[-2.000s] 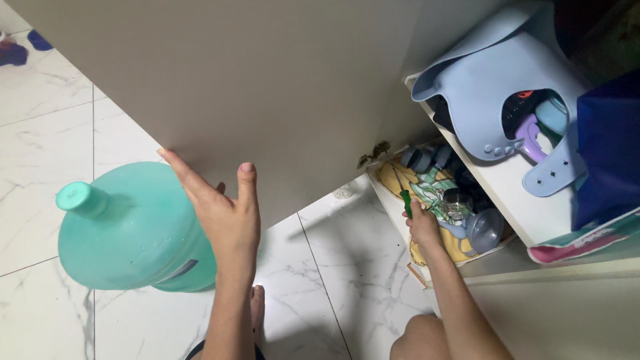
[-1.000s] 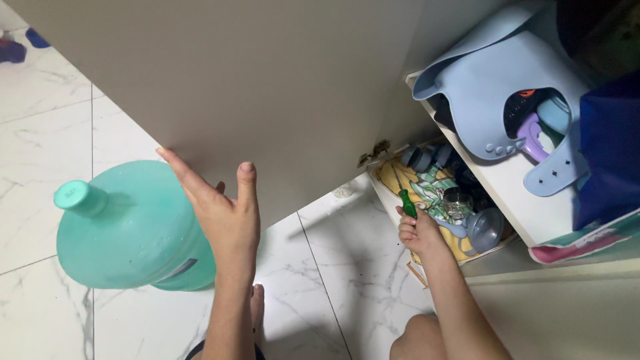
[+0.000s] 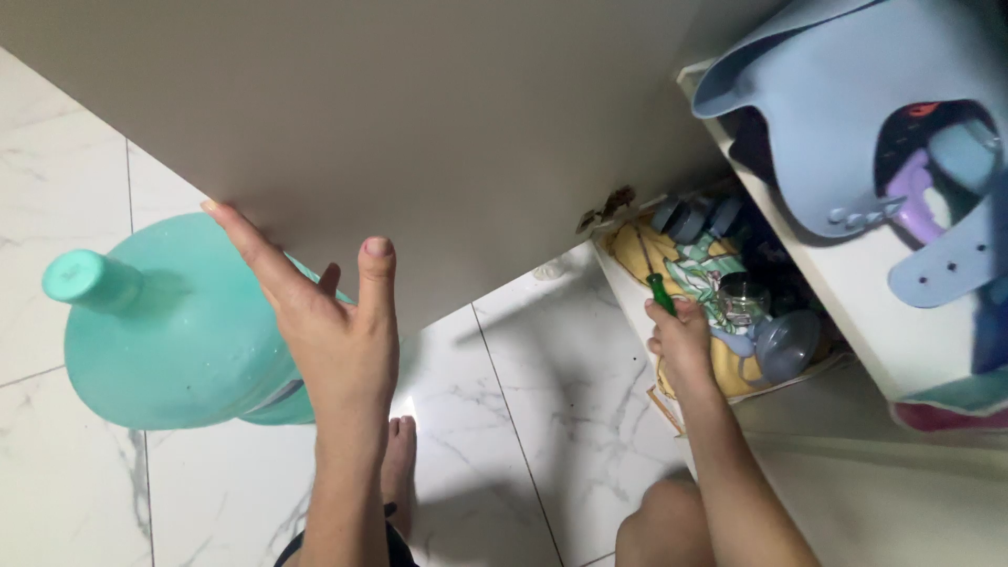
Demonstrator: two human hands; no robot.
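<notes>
My right hand (image 3: pixel 683 340) grips the green handle of a screwdriver (image 3: pixel 660 293) at the lower shelf of a cabinet. Its thin shaft points up toward the metal hinge (image 3: pixel 608 208) of the cabinet door (image 3: pixel 409 142); whether the tip touches anything is not clear. With fingers spread, my left hand (image 3: pixel 335 323) rests against the free edge of the door and holds nothing. The door stands open between the hinge and that hand.
A large teal water jug (image 3: pixel 181 331) stands on the marble-patterned floor at left. The lower shelf holds a yellow cloth (image 3: pixel 630 250), a glass jar (image 3: pixel 743 298) and a clear plastic container (image 3: pixel 787 345). A blue silicone bib (image 3: pixel 819 157) hangs over the upper shelf.
My right hand has shifted slightly around the green handle, and the screwdriver's angle has changed a little. My left hand has stayed at the door edge.
</notes>
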